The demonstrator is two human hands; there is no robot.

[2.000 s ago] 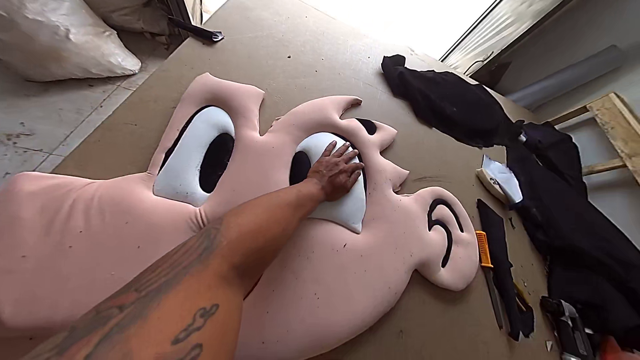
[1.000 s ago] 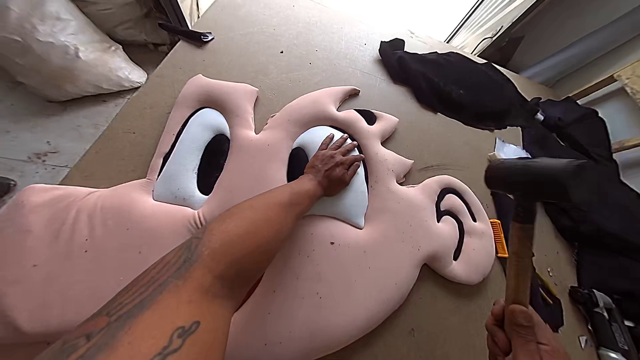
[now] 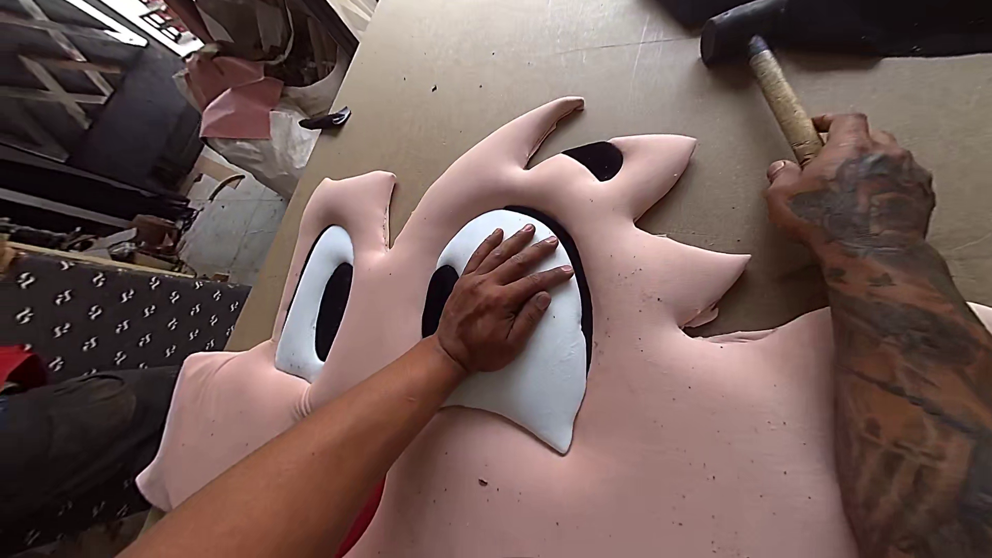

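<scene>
A large pink padded cartoon face [image 3: 659, 403] lies on a brown tabletop. My left hand [image 3: 504, 302] rests flat, fingers spread, on its right-hand white padded eye [image 3: 535, 403], partly over that eye's black pupil [image 3: 439, 298]. The other white eye [image 3: 298, 341], with its black pupil [image 3: 333, 310], sits to the left. At the upper right, my right hand [image 3: 860, 178] is closed round the wooden handle [image 3: 790, 108] of a mallet. The mallet's black head [image 3: 744, 32] is beyond the pink spikes, close to black fabric; where the two meet is hard to tell.
Black fabric [image 3: 914, 27] lies along the far right of the tabletop [image 3: 465, 62]. A small black object [image 3: 325, 119] is at the table's left edge. Beyond that edge are pink scraps [image 3: 240, 101], a whitish plastic bag [image 3: 291, 147] and a patterned dark panel [image 3: 116, 318]. Dark-clothed legs [image 3: 85, 442] show at lower left.
The mallet, upright at the right a second ago, now points away over the table in my right hand. Two seconds ago neither was in view. My left hand stays on the white eye. The view has shifted largely.
</scene>
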